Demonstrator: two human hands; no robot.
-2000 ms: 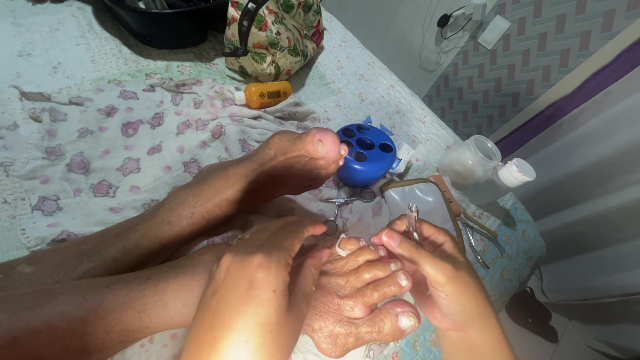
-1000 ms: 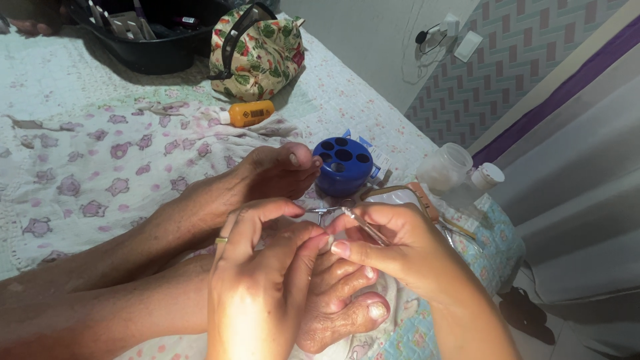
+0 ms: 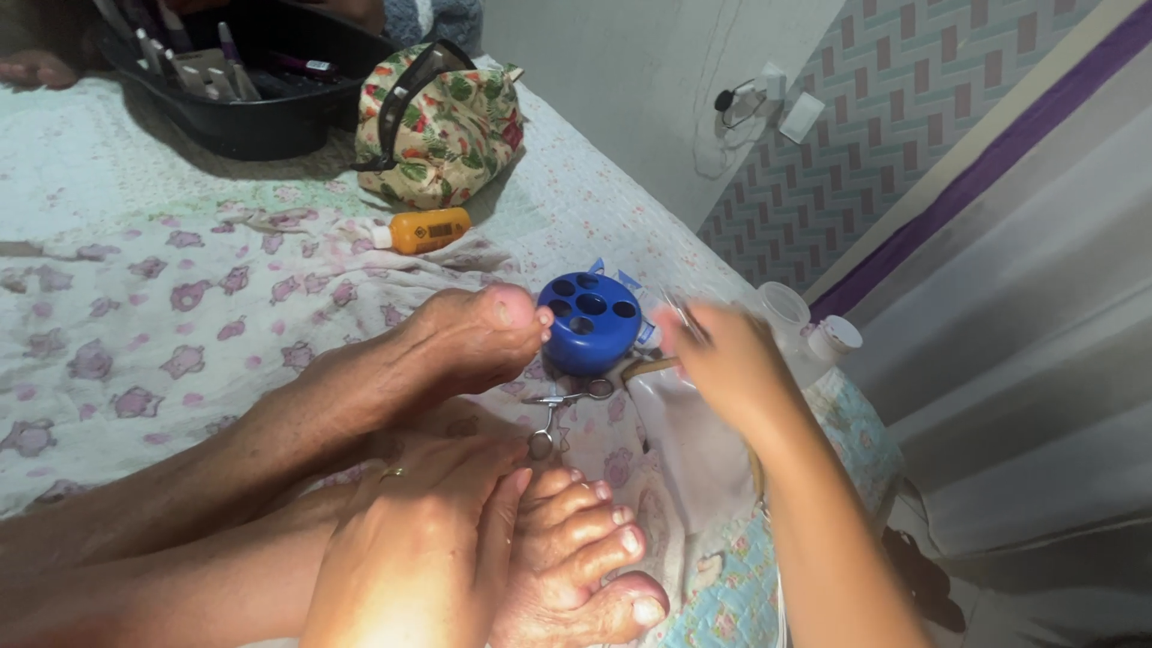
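My left hand [image 3: 427, 522] rests over the top of another person's near foot [image 3: 576, 558], its fingers at the smaller toes; a ring is on one finger. Blurred by motion, my right hand [image 3: 720, 360] is raised just right of a round blue plastic holder [image 3: 589, 346] with several holes, and a thin metal tool [image 3: 686, 317] is held in its fingers. Small metal scissors [image 3: 556, 399] lie spread on the cloth between the holder and the near foot. The person's other foot [image 3: 486, 328] lies on its side, its toes next to the holder.
An orange bottle [image 3: 430, 230] lies on the patterned cloth [image 3: 135, 360]. Behind it are a floral pouch [image 3: 441, 130] and a black basin [image 3: 243, 112] holding assorted items. Clear plastic containers [image 3: 783, 306], one with a white cap [image 3: 841, 334], stand at the bed's right edge, near a curtain [image 3: 1008, 270].
My right hand has left the toes and moved up and right, beside the blue holder, with the metal tool. My left hand stays on the near foot.
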